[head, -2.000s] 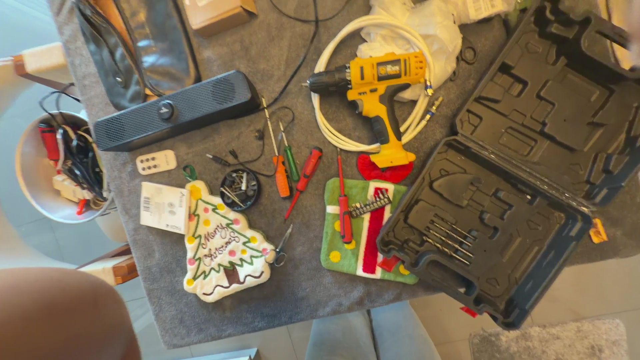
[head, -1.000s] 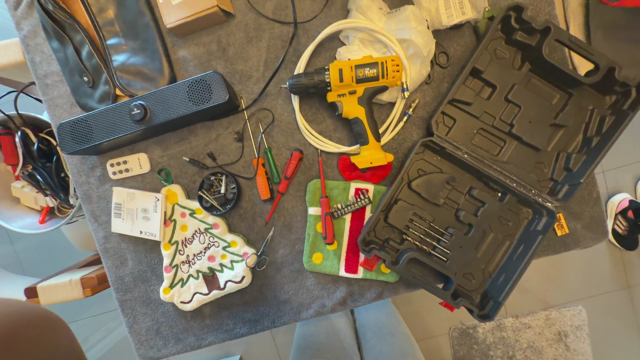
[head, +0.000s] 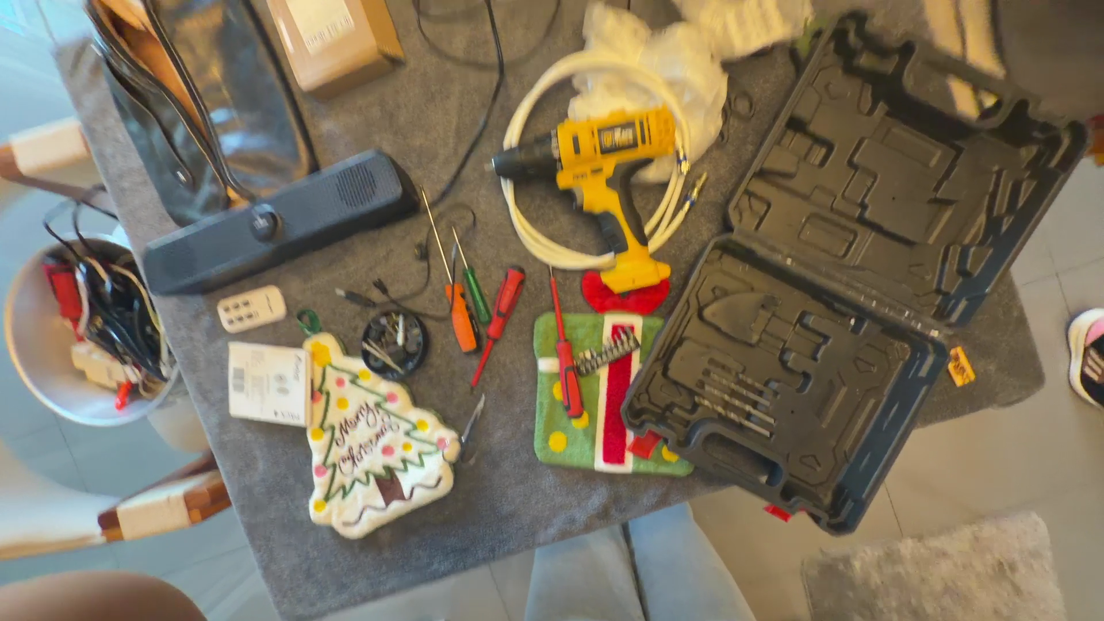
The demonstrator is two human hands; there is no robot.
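Observation:
Neither of my hands is in view. A yellow and black cordless drill (head: pixel 604 185) lies on a coiled white hose (head: pixel 520 207). Below it, a red-handled screwdriver (head: pixel 565 362) and a strip of driver bits (head: pixel 608 352) rest on a green gift-shaped felt piece (head: pixel 565 444). An orange-handled screwdriver (head: pixel 461 317), a green-handled one (head: pixel 476 296) and another red one (head: pixel 502 319) lie side by side. Left of them are a round black dish of small metal parts (head: pixel 394 343) and a Christmas tree-shaped felt piece (head: pixel 379 448). An open black tool case (head: pixel 828 345) holds several drill bits (head: pixel 736 397).
A black speaker (head: pixel 285 224), white remote (head: pixel 251 309), dark bag (head: pixel 250 103) and cardboard box (head: pixel 336 43) lie on the grey-covered table (head: pixel 302 569). A bucket of cables (head: pixel 26 362) stands at left. The case overhangs the table's right edge. A shoe (head: pixel 1088 354) shows at far right.

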